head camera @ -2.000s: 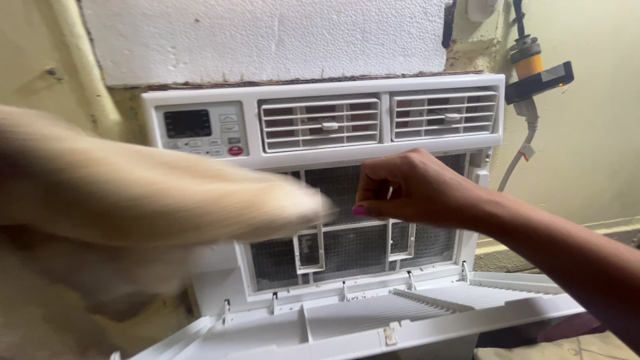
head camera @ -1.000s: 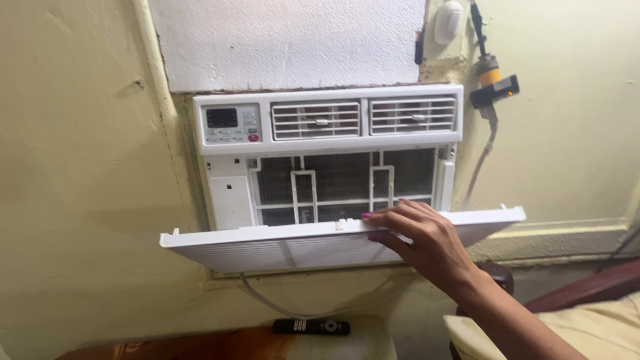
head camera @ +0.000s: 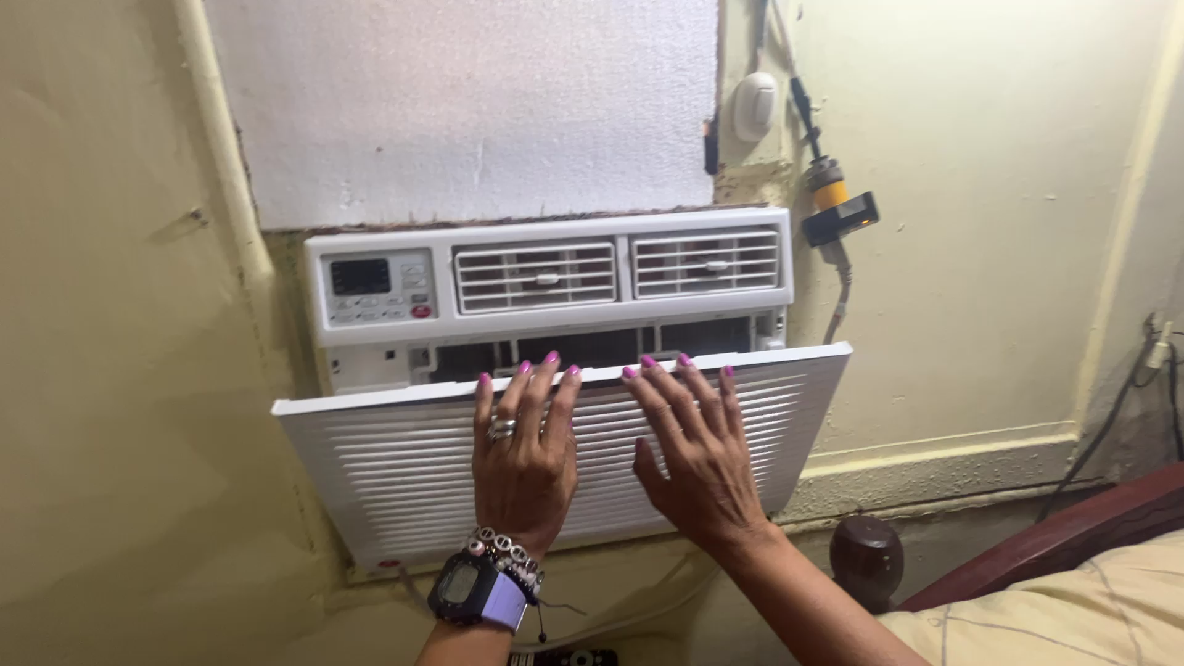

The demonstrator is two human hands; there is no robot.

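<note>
A white window air conditioner [head camera: 555,277] is set in the wall, with a control panel [head camera: 379,285] at its left and two louvred vents on top. Its slatted front panel [head camera: 388,462] leans outward, the top edge away from the body, leaving a gap where dark filter mesh [head camera: 601,348] shows. My left hand [head camera: 525,444], wearing a ring, bracelets and a watch, lies flat on the panel with its fingertips at the top edge. Beside it my right hand [head camera: 698,444] rests on the panel in the same way, fingers spread. Neither hand grasps anything.
White foam board [head camera: 472,111] fills the wall above the unit. A switch [head camera: 756,106] and a cable with a yellow and black plug [head camera: 832,199] hang at the right. A dark wooden bedpost [head camera: 867,560] and bedding [head camera: 1073,606] stand lower right. A remote control [head camera: 578,658] lies at the bottom edge.
The front panel, folded down two seconds ago, has swung up towards the unit. My left hand, out of view one second ago, is now on the panel. My right hand has flattened against it.
</note>
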